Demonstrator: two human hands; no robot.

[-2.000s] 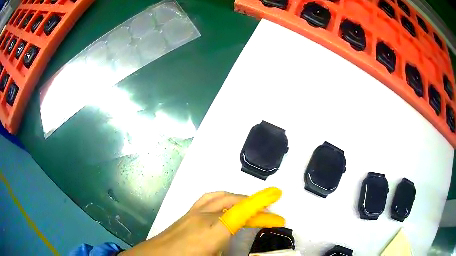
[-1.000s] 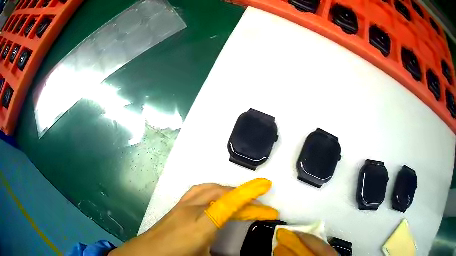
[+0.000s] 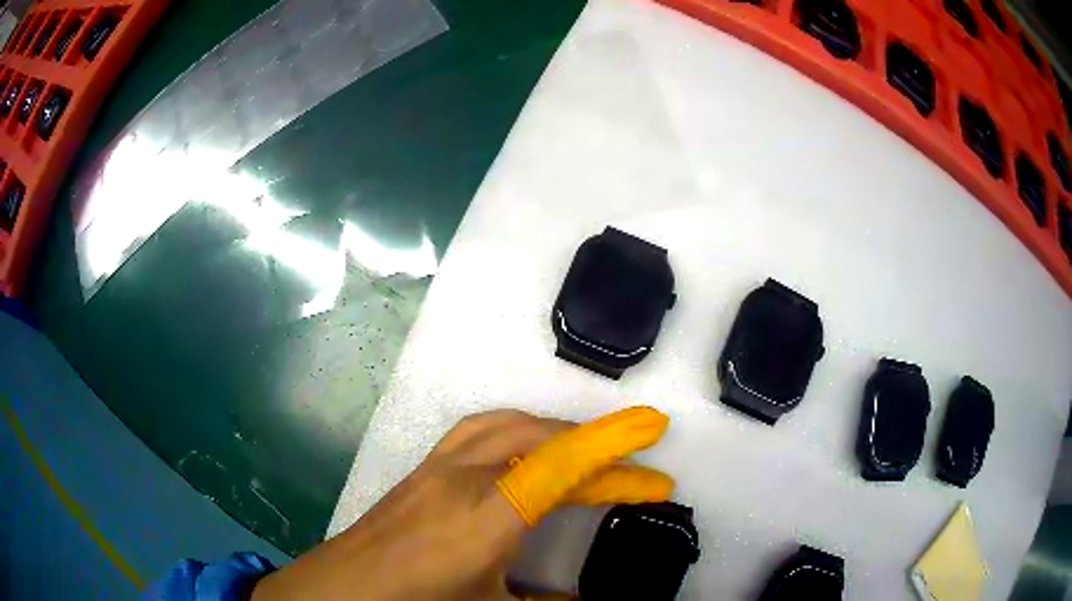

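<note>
My left hand [image 3: 494, 493] is at the bottom centre with yellow finger cots on two fingers. Its fingertips rest at the upper edge of a black watch [image 3: 641, 552], steadying it on the white foam sheet [image 3: 459, 399]. The watch lies face up and is cut off by the bottom edge; the thumb side is mostly hidden. My right hand is not in view. A row of black watches lies beyond: one upper left [image 3: 615, 302], one beside it [image 3: 771, 350], then two smaller-looking ones [image 3: 893, 419] to the right. Another watch [image 3: 809, 575] is cut off below.
A cream block [image 3: 955, 558] lies at the lower right of the foam. An orange-red tray [image 3: 870, 100] of watches borders the top right; another tray [image 3: 59, 176] is at the upper left. A clear film sheet [image 3: 270, 88] lies on the glossy green mat [image 3: 341, 340].
My right hand, with the white cloth it wiped over the watch face, has left the picture, uncovering the watch. My left hand stays at the watch. The camera view has shifted slightly.
</note>
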